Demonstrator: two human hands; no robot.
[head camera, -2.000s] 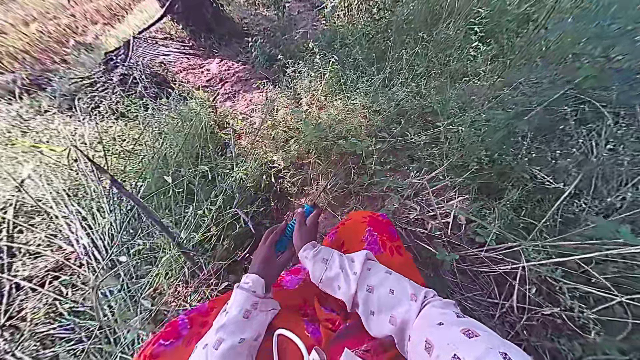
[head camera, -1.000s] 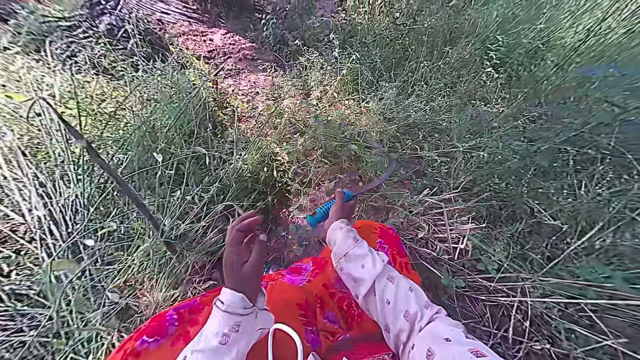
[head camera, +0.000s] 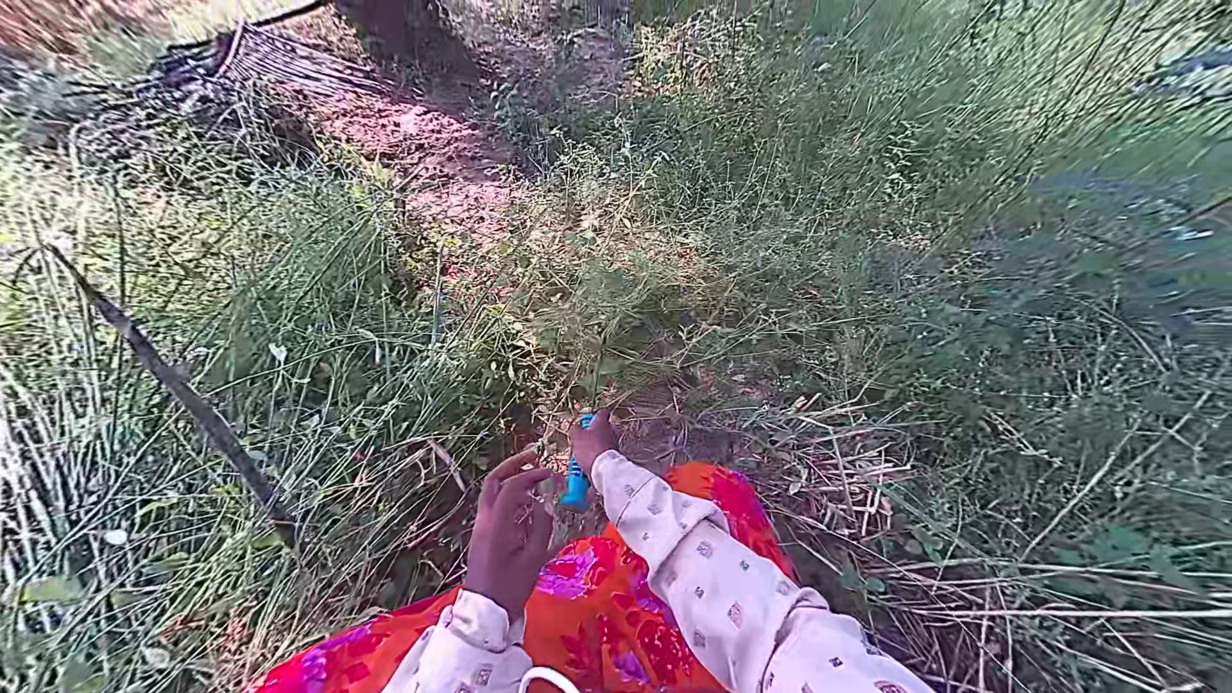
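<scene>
My right hand (head camera: 593, 438) is closed around the ribbed blue handle (head camera: 577, 483) of a sickle, held near the ground just past my knees. The sickle's blade cannot be made out among the grass stems. Just left of the handle, my left hand (head camera: 510, 529) is raised with its fingers apart and bent, close to thin weeds; nothing is plainly held in it. Tall green grass and weeds (head camera: 606, 327) stand directly in front of both hands. Orange cloth with a floral print (head camera: 616, 616) covers my knees below them.
A dark bare stick (head camera: 183, 390) leans through the grass at left. Dry cut stalks (head camera: 847, 472) lie at right. Farther off are a patch of bare soil (head camera: 414, 144), a bundle of thin sticks (head camera: 298, 63) and the base of a tree trunk (head camera: 409, 34).
Two seconds ago both hands were together at the blue handle; the left has since come off it. Since one second ago, the right hand has turned the sickle, whose curved blade showed at right then.
</scene>
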